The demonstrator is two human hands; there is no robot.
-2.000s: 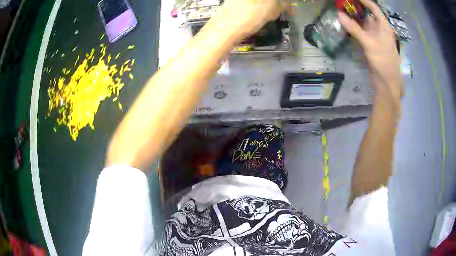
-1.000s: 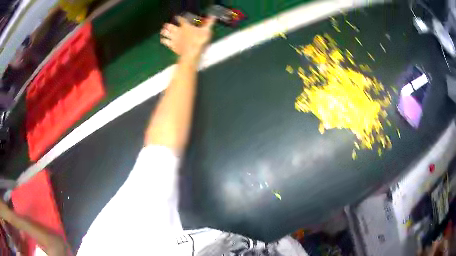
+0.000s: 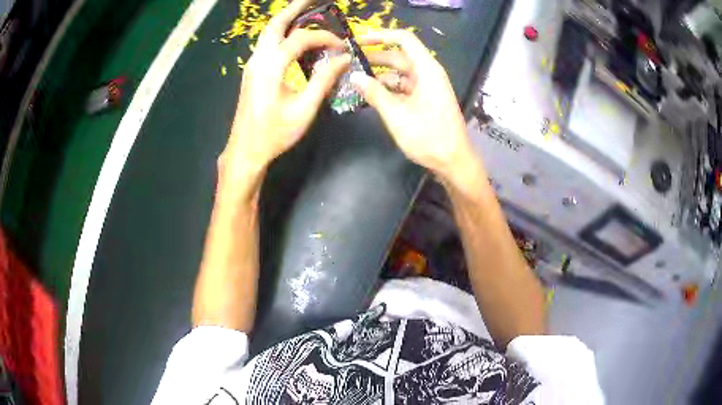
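Observation:
An electronic unit (image 3: 345, 93) is held between both my hands over the near side of the yellow pile. It has a dark edge with some red at its far end and a speckled green-silver face towards me. My left hand (image 3: 286, 87) grips its left side, with the thumb on the face. My right hand (image 3: 412, 99) grips its right side, with the thumb at the face. The fingers hide much of the unit. The loose small yellow parts (image 3: 257, 22) lie behind and around my hands on the dark green tabletop (image 3: 182, 158).
The off-white machine (image 3: 507, 158) stands on the right, with a red button (image 3: 530, 32), a control screen (image 3: 621, 236) and an orange-red knob (image 3: 689, 293). On the left, beyond the white edge line, another unit (image 3: 105, 96) lies on the green conveyor (image 3: 47, 158). A red tray (image 3: 28, 324) is at lower left.
The view has turned back from the conveyor to the tabletop and machine. My left hand has come from over the conveyor to the pile. Both hands now hold a unit together.

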